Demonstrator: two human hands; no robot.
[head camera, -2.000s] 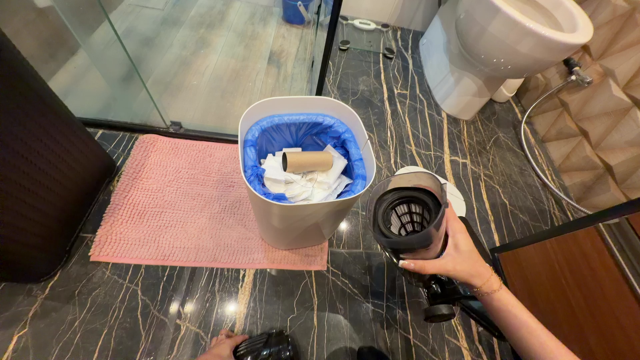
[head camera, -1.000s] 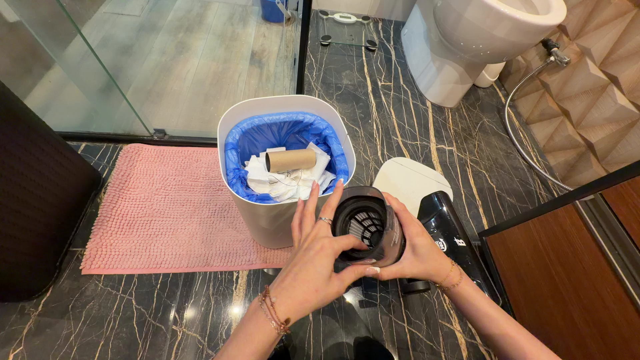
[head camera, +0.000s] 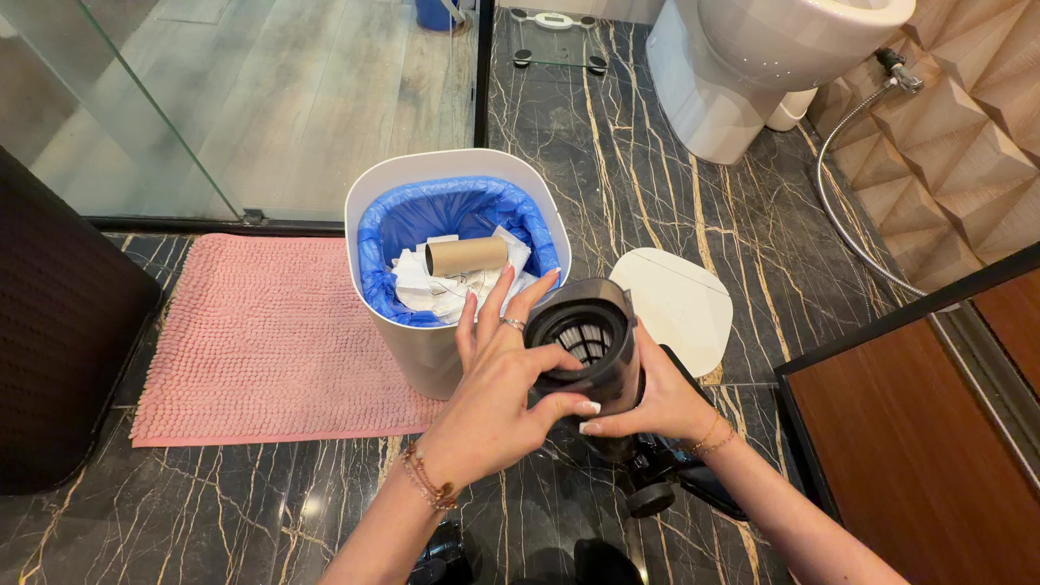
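My right hand (head camera: 662, 398) is wrapped around the side of a vacuum cleaner's dust cup (head camera: 621, 390), whose top end faces up. A pleated filter in a black cage (head camera: 587, 341) shows inside its round opening. My left hand (head camera: 508, 374) has its index finger hooked into that opening and its thumb at the near rim; the other fingers are spread. Just beyond and to the left stands a waste bin (head camera: 426, 357) lined with a blue plastic bag (head camera: 455, 195). A cardboard roll tube (head camera: 465, 256) lies on crumpled white paper (head camera: 414, 284) in the bin.
A pink bath mat (head camera: 244, 341) lies left of and under the bin. The white lid (head camera: 678, 305) is on the marble floor, beside the black vacuum cleaner body (head camera: 674, 463). A glass scale (head camera: 559, 41) and a toilet (head camera: 731, 73) are farther back. A wooden cabinet (head camera: 918, 431) borders the right.
My left hand came up from the bottom edge to the dust cup, and its index finger went into the opening. My right hand has kept hold of the cup.
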